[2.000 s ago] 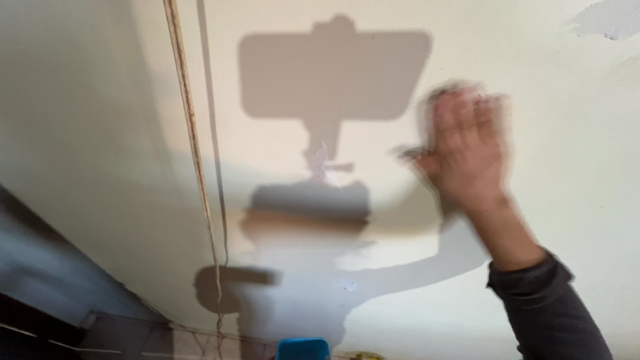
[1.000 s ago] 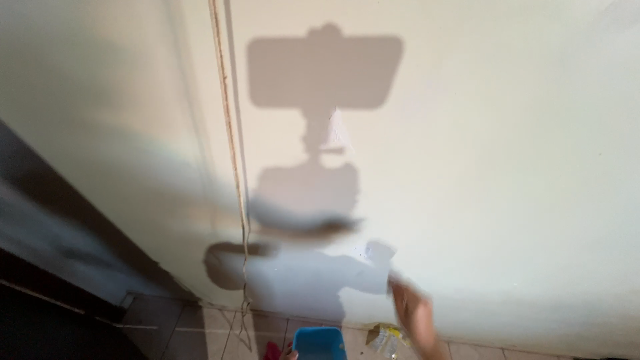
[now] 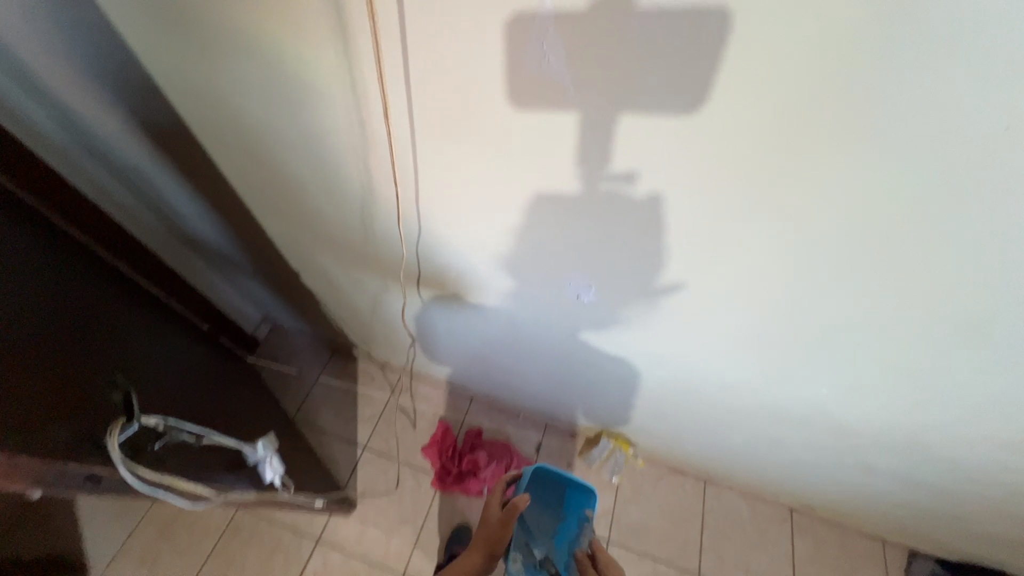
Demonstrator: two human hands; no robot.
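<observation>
Low in the head view, my left hand (image 3: 498,524) grips the left side of a blue plastic container (image 3: 556,478), its thumb over the rim. My right hand (image 3: 598,560) is at the container's lower right, its fingers at the inner side; blur hides whether it holds a small thing. Some whitish and dark matter lies in the container's bottom, too unclear to name. A crumpled pink cloth (image 3: 472,460) lies on the tiled floor just beyond my left hand. The pale wall (image 3: 840,240) rises ahead, with a shadow of head, camera mount and arms on it.
A thin cord (image 3: 392,152) hangs down the wall to the floor. A yellow and clear plastic wrapper (image 3: 612,448) lies at the wall's foot. To the left, a dark wooden surface (image 3: 200,384) carries looped pale cables (image 3: 192,492). A dark object (image 3: 944,564) is at the lower right edge.
My right hand has come down from the wall to the blue container. My left hand now shows clearly on the container. The view has tilted downward.
</observation>
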